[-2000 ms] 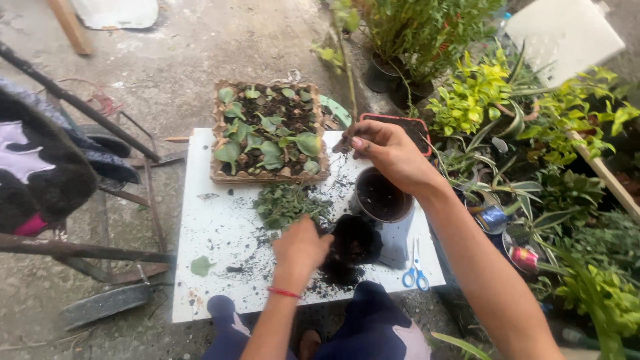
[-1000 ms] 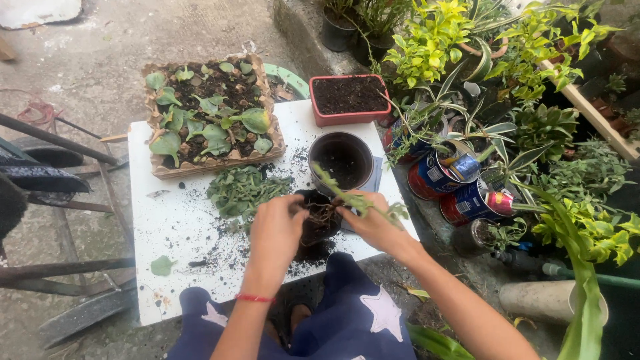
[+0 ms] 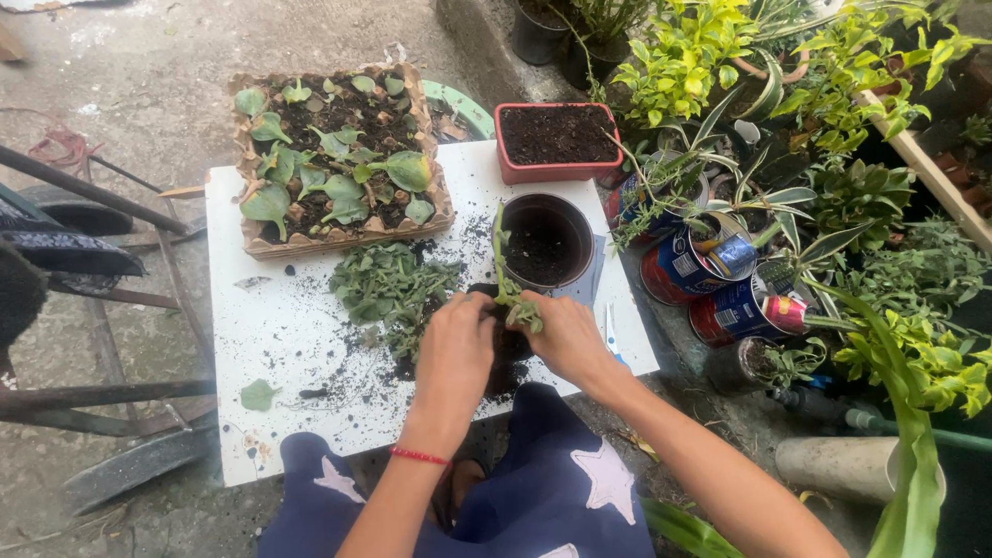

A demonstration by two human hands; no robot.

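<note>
My left hand point(image 3: 456, 353) and my right hand point(image 3: 564, 339) meet over a small dark pot or bag point(image 3: 508, 360) at the near side of the white board. Between the fingers stands a green plant stem point(image 3: 500, 252) with small leaves; my right fingers pinch around its base. What my left fingers touch is hidden behind the hand. Just beyond my hands is a round brown plastic pot point(image 3: 546, 240) with soil inside. A heap of cut green leaves point(image 3: 387, 287) lies left of the hands. Blue-handled scissors point(image 3: 611, 329) lie right of my right hand.
On the white board point(image 3: 294, 310) stands an egg-carton tray point(image 3: 252, 225) of soil and leaf cuttings. A red rectangular planter point(image 3: 558, 171) with soil sits at the far right corner. Tin-can planters point(image 3: 666, 271) and potted plants line the right side. Metal frame bars point(image 3: 101, 391) are at left.
Two seconds ago my right hand held the plant raised above the pots; now it is low over the dark container, beside my left hand. Since one second ago the stem has turned more upright.
</note>
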